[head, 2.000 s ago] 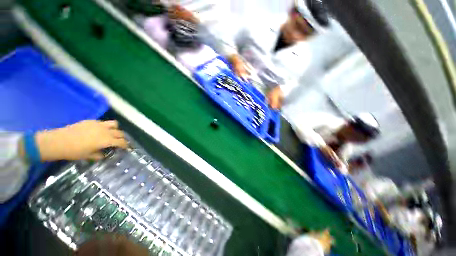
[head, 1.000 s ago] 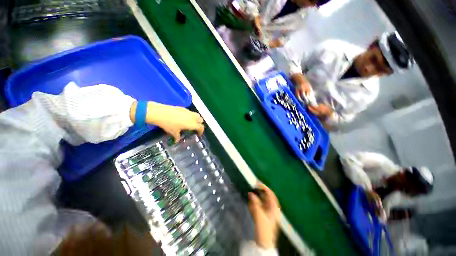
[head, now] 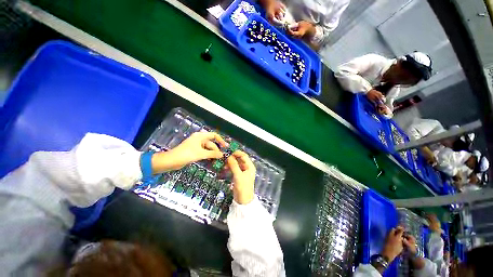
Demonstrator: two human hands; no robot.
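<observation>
My left hand (head: 193, 149), with a blue wrist strap (head: 146, 164), and my right hand (head: 241, 172) meet fingertip to fingertip above the clear blister tray (head: 268, 186). Between them they hold a small green circuit board (head: 233, 146) with a dark piece against it; the fingers partly hide both, and which fingers grip which piece is hard to tell. The tray's near rows hold several green boards (head: 186, 186). My hands and sleeves cover part of the tray.
An empty-looking blue bin (head: 70, 103) lies left of the tray. Beyond runs the green conveyor belt (head: 178, 59) with a pale edge rail and a small dark part (head: 207, 53). Another filled tray (head: 338, 222) and a neighbour's hands (head: 400, 243) are right. Co-workers sit across the belt.
My right hand has moved from beside the belt rail to meet my left hand. My left hand has left the tray's edge. The green board now shows between them. The camera view has shifted.
</observation>
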